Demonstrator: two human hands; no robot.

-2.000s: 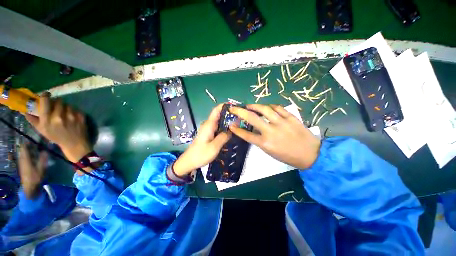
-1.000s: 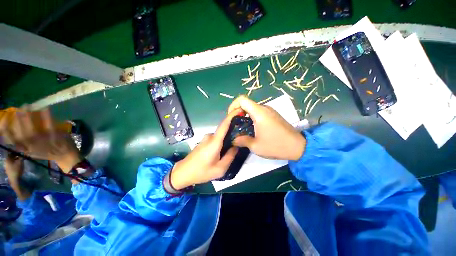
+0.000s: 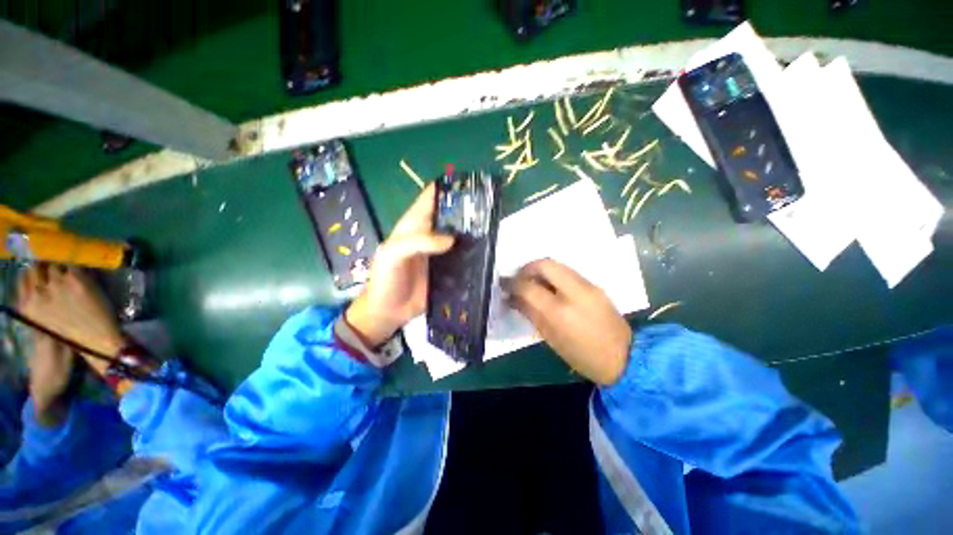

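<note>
A black phone mid-frame is held tilted over white paper sheets, its circuit board at the far end with a small red tab. My left hand grips its left edge, thumb on the front near the board. My right hand is just right of the phone, over the paper, fingers bent together. The fingertips are blurred; whether they hold a small part, I cannot tell.
Waiting phones lie at left and on fanned paper at right. Tan strips are scattered beyond the paper. A pale rail borders the conveyor, which carries more phones. At left a neighbour's hands are by a yellow-orange screwdriver.
My right hand has come off the phone's board end and moved down to the right. The phone now shows its open face. The neighbour's screwdriver shows more clearly.
</note>
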